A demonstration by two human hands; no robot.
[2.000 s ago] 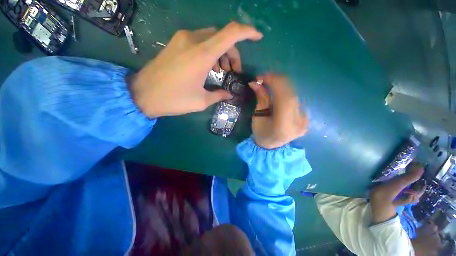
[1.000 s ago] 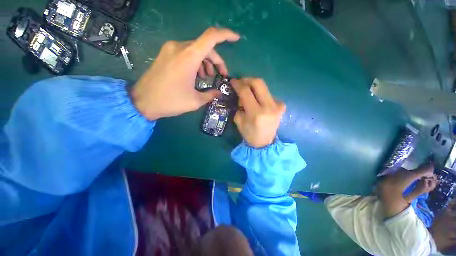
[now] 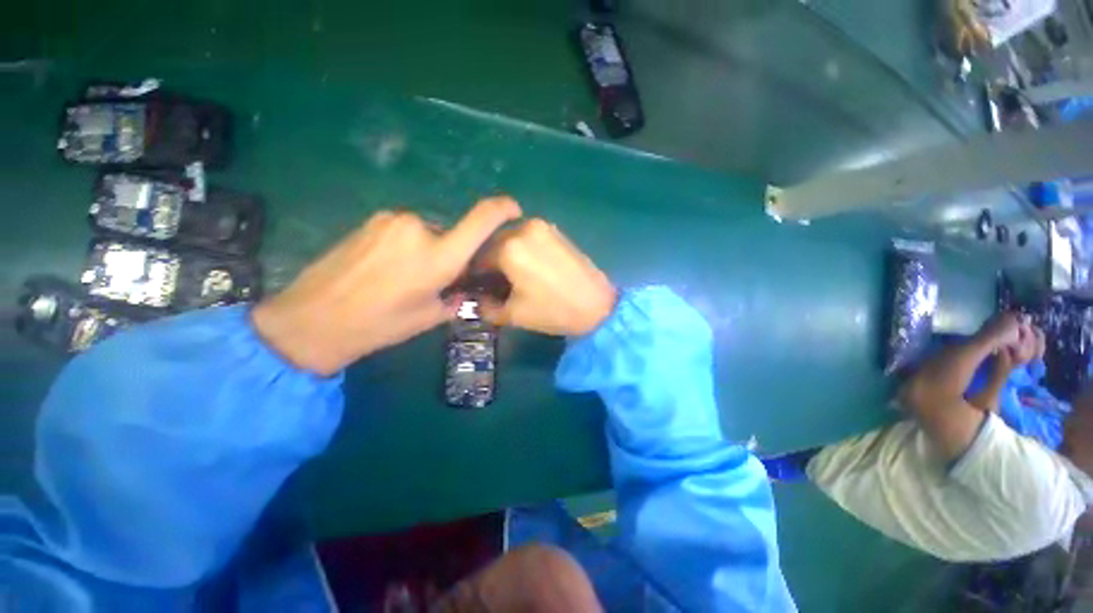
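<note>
A black phone housing (image 3: 470, 368) lies on the green mat in front of me, its near half with a silver-blue board showing. My left hand (image 3: 381, 283) holds the housing's far end from the left, thumb at its edge. My right hand (image 3: 542, 283) is at the same far end from the right, fingers bent over it and close to my left fingers. A small bright silver-white patch shows between the hands. The fingertips partly hide the far half, and I cannot tell whether a small part is held there.
Several open phone units (image 3: 134, 273) lie grouped at the left. Another unit (image 3: 608, 77) lies beyond the raised edge. A pale metal bracket (image 3: 935, 177) reaches in from the right. A shiny bundle (image 3: 911, 304) lies near a neighbouring person's arms (image 3: 955, 395).
The view has turned and shifted, showing more waiting units and the far one. My right hand has moved from the housing's right side up over its far end, close to my left hand.
</note>
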